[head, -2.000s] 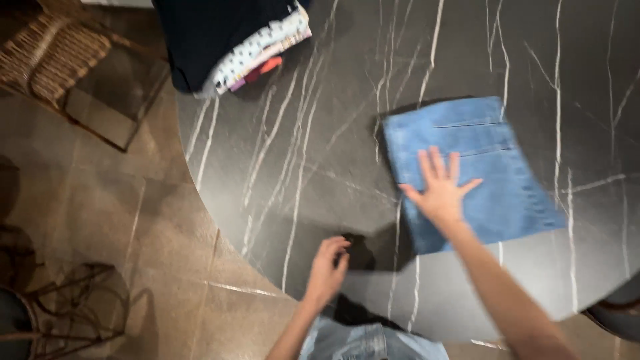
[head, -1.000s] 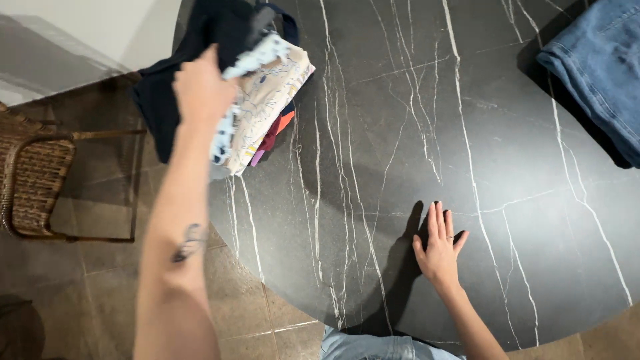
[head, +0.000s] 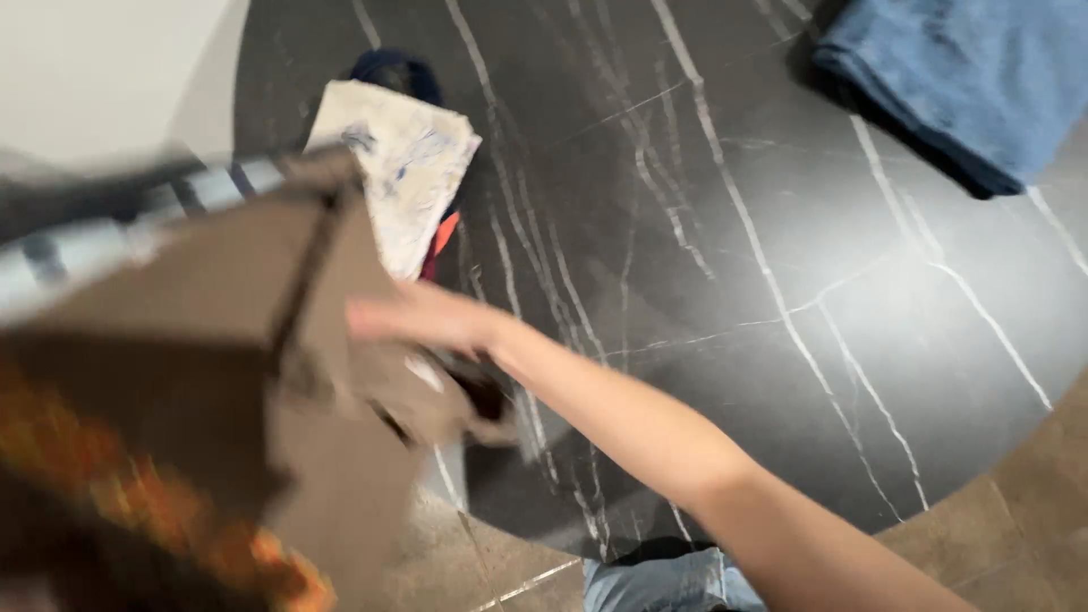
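Note:
A large blurred brown garment (head: 340,340) with a blue and white striped part and an orange pattern fills the left of the view, raised above the table's edge. My right hand (head: 416,319) reaches across to it and touches its right side; its fingers are blurred, so whether they grip is unclear. My left hand is not visible; the cloth may cover it. Just behind my right hand lies a folded cream patterned cloth (head: 408,161) on a small pile with dark blue, orange and maroon edges. Folded blue denim (head: 960,85) rests at the upper right.
The round dark marble-look table (head: 765,365) with white veins spans the view. Its curved near edge runs close to my light denim-clad lap (head: 671,582). Tiled floor (head: 1020,493) shows beyond the edge, and a pale wall (head: 102,76) stands at the upper left.
My right hand has moved left from the bare table top to the brown garment. Dark cloth lay on the pile at the left before; now the cream cloth is uncovered. My left hand has gone from sight.

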